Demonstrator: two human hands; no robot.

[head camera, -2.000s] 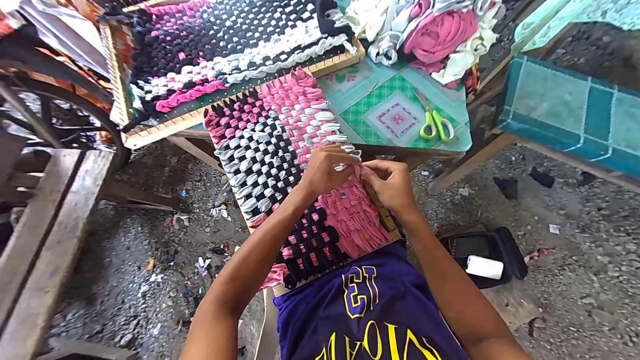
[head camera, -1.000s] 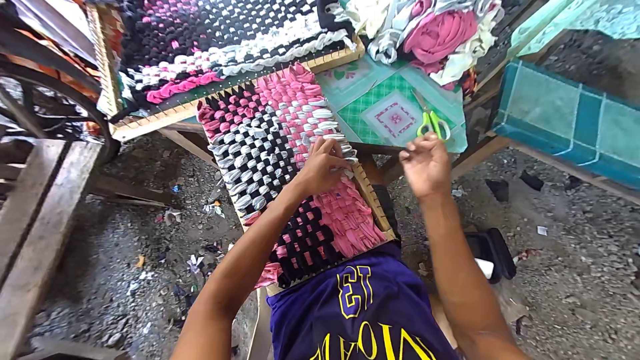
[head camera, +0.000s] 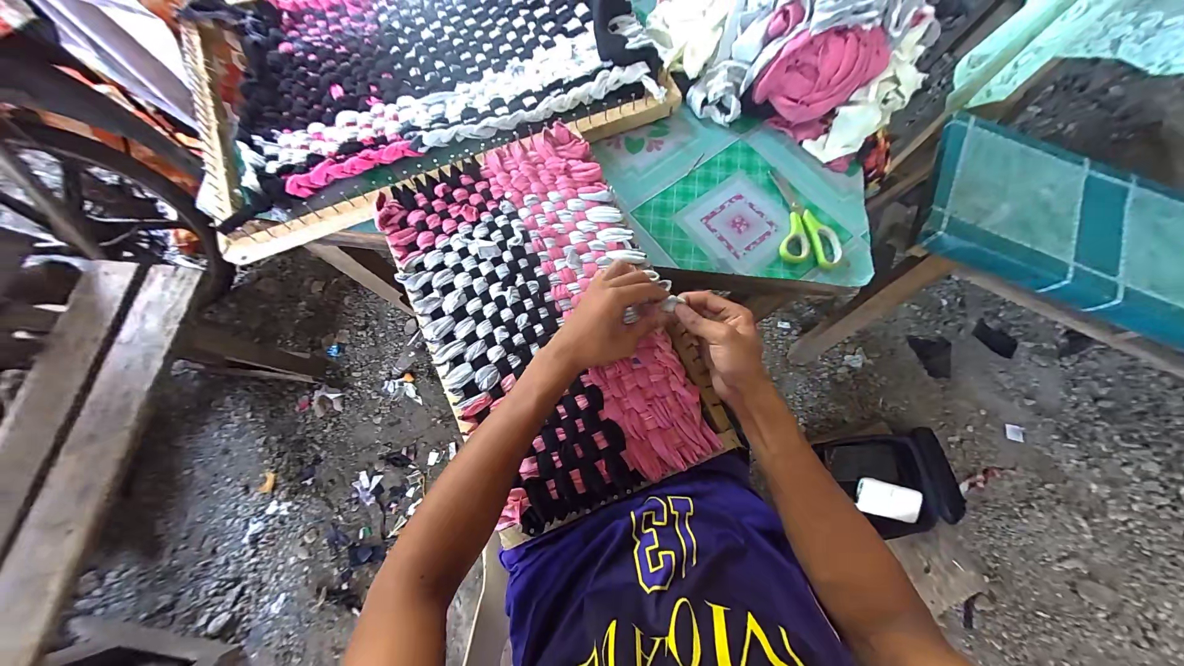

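Observation:
A woven mat of pink, black and white fabric strips (head camera: 481,305) lies on a wooden frame edged with nails, sloping from my lap to the table. My left hand (head camera: 622,310) rests over the mat's right part, its fingertips at the right edge. Just beside it, my right hand (head camera: 723,335) pinches a light grey fabric strip (head camera: 672,303) between thumb and fingers. The left fingertips are close to that same strip, but whether they grip it is hidden. Green-handled scissors (head camera: 807,236) lie on the table, up and right of my hands.
A larger woven mat on a nailed frame (head camera: 305,215) rests on the table's left. Pink and white fabric strips (head camera: 823,74) are heaped at the table's back. A wooden bench (head camera: 102,388) stands left, a teal-covered surface (head camera: 1064,217) right. An open black case (head camera: 936,472) sits low at right.
My right hand was at the mat's edge, moved out toward the scissors one second ago, and is now back beside my left hand. The scissors stay on the table.

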